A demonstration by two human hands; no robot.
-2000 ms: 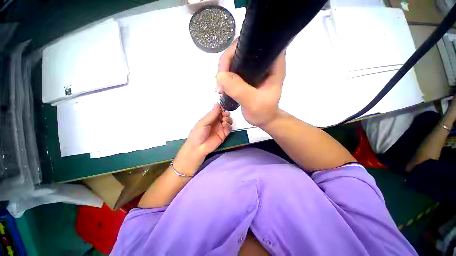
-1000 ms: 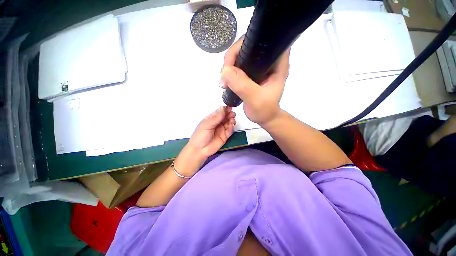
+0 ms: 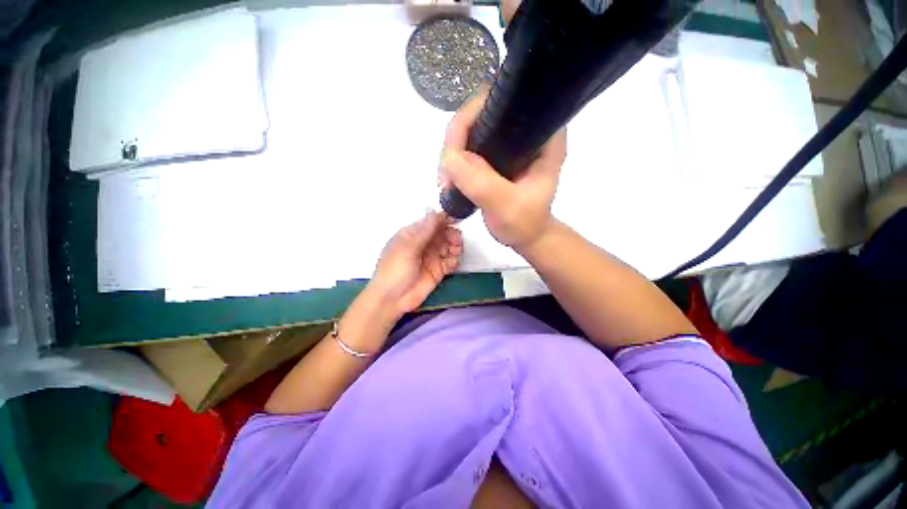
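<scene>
My right hand [image 3: 512, 184] is wrapped around the thick black electric screwdriver [image 3: 542, 84], which leans with its lower end down to the left. My left hand [image 3: 420, 260] is at the screwdriver's lower end, with thumb and fingertips close together. Whether it pinches a screw there is too small to tell. The screwdriver bit is hidden. White sheets [image 3: 328, 149] lie under both hands. The round screw dish [image 3: 453, 62], filled with grey glittering screws, sits just behind the hands.
A stack of white panels [image 3: 169, 89] lies at the left, more white panels [image 3: 746, 109] at the right. A black cable [image 3: 776, 189] curves down on the right. Clear plastic trays [image 3: 30, 219] stand at the far left. A red stool [image 3: 169, 447] and a cardboard box [image 3: 214, 368] are below the bench.
The view has shifted slightly, so the dish appears farther right and the left panel stack higher. Both hands remain at the screwdriver, in nearly the same pose.
</scene>
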